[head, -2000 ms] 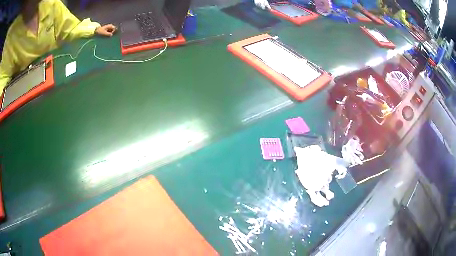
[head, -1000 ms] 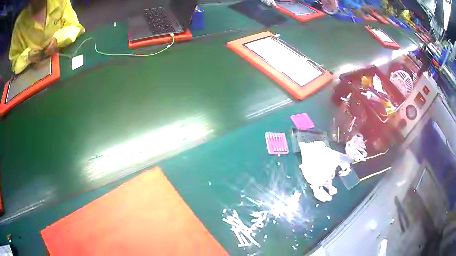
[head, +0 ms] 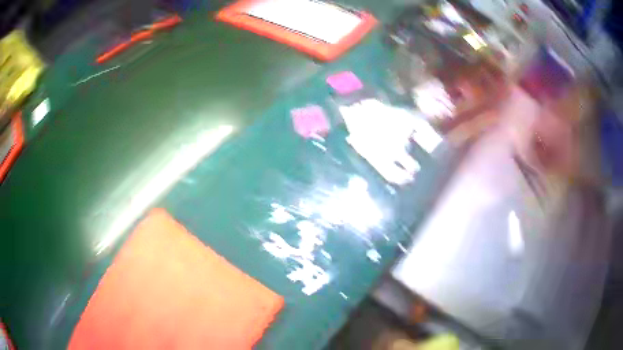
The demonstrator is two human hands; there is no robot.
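No hand can be made out; the frame is strongly blurred. Nearest in front of me, a plain orange-red foam pad (head: 174, 287) lies on the green bench (head: 205, 184) at the lower left, cut off by the bottom edge. Right of it are scattered white slivers (head: 304, 249) beside a bright glare. A crumpled white heap (head: 382, 140) lies beyond them, with two small pink pads, one nearer (head: 310, 122) and one farther (head: 343, 83). A white-faced panel (head: 307, 19) rests on an orange-red carrier at the top.
The pale machine bed (head: 471, 239) is at the right. Blurred mixed items (head: 444, 51) and a reddish-pink smear fill the upper right. A person's yellow sleeve (head: 17, 68) and part of another orange-edged carrier (head: 10, 147) show at the left. A blurred yellow patch (head: 440, 343) is at the bottom edge.
The view has swung to the right and down. The pads, white heap and far panel now appear higher and farther left, and more of the pale machine bed shows.
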